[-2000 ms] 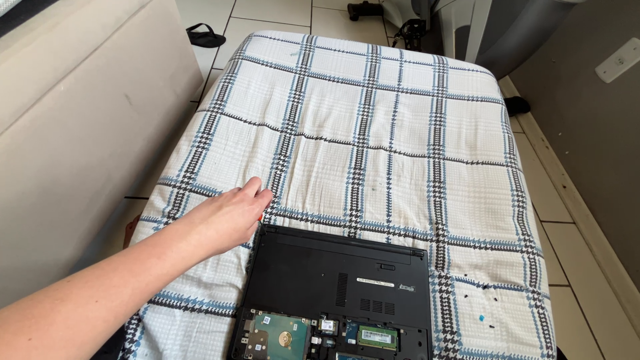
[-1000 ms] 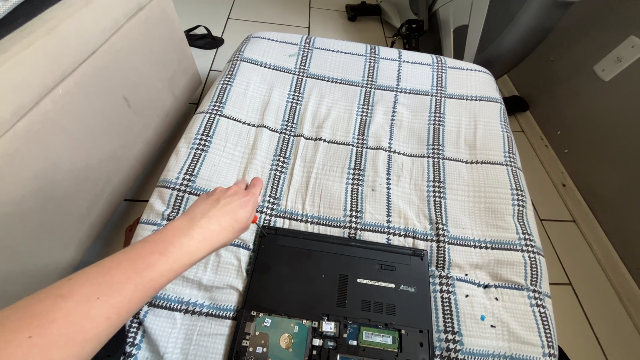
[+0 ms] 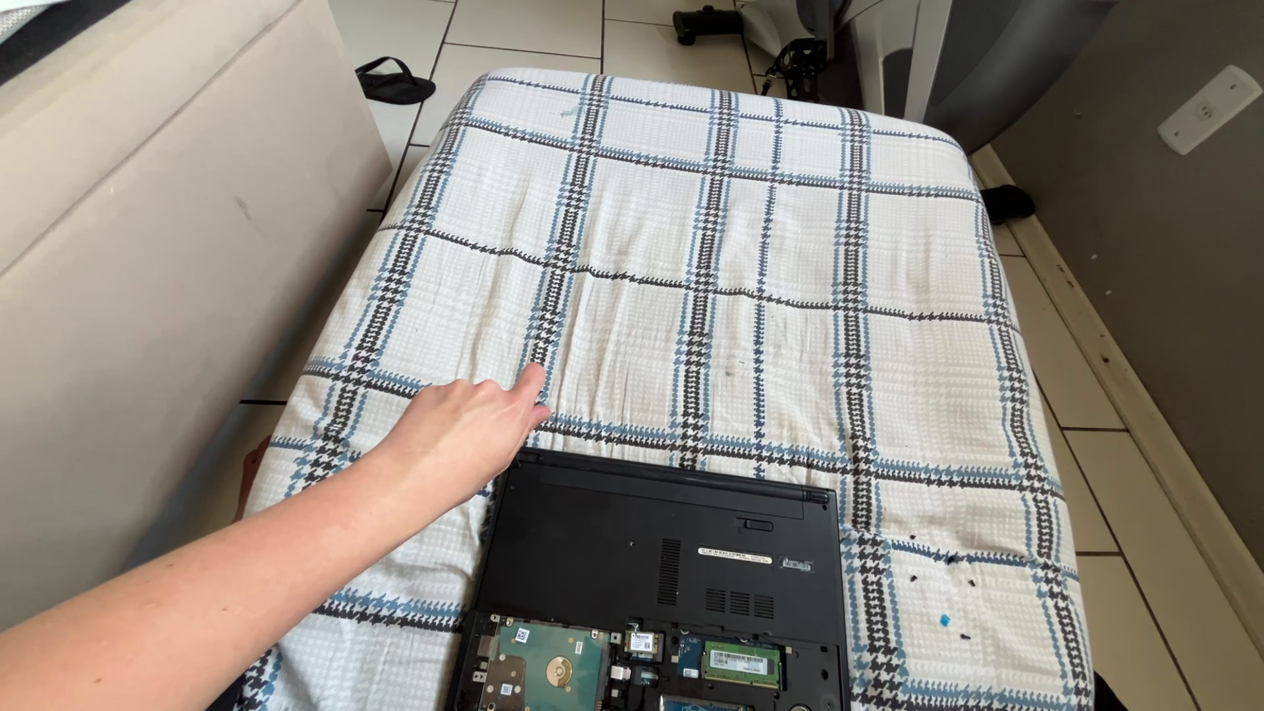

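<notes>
A black laptop [image 3: 592, 533] lies bottom side up on a plaid-covered mattress or padded surface, cut off by the lower frame edge. Its open bay shows a hard drive [image 3: 558, 662] and a green memory module [image 3: 741, 664]. My left hand [image 3: 469, 425] is at the laptop's upper left corner, back of the hand up, with one finger extended. Its other fingers are hidden beneath, so whether it holds anything is unclear. My right hand is out of the frame. Several small black screws [image 3: 913, 578] and a small blue piece [image 3: 945, 621] lie right of the laptop.
The plaid sheet [image 3: 632, 227] has shallow wrinkles. A beige padded panel [image 3: 188, 197] stands at the left, with a black flip-flop [image 3: 395, 82] on the tiled floor behind it. At the right is a grey wall with a white socket plate [image 3: 1210, 109].
My left hand stays by the laptop's upper left corner, with its fingers slightly shifted. A red-orange bit seen by the fingertips in the earlier frames is no longer visible.
</notes>
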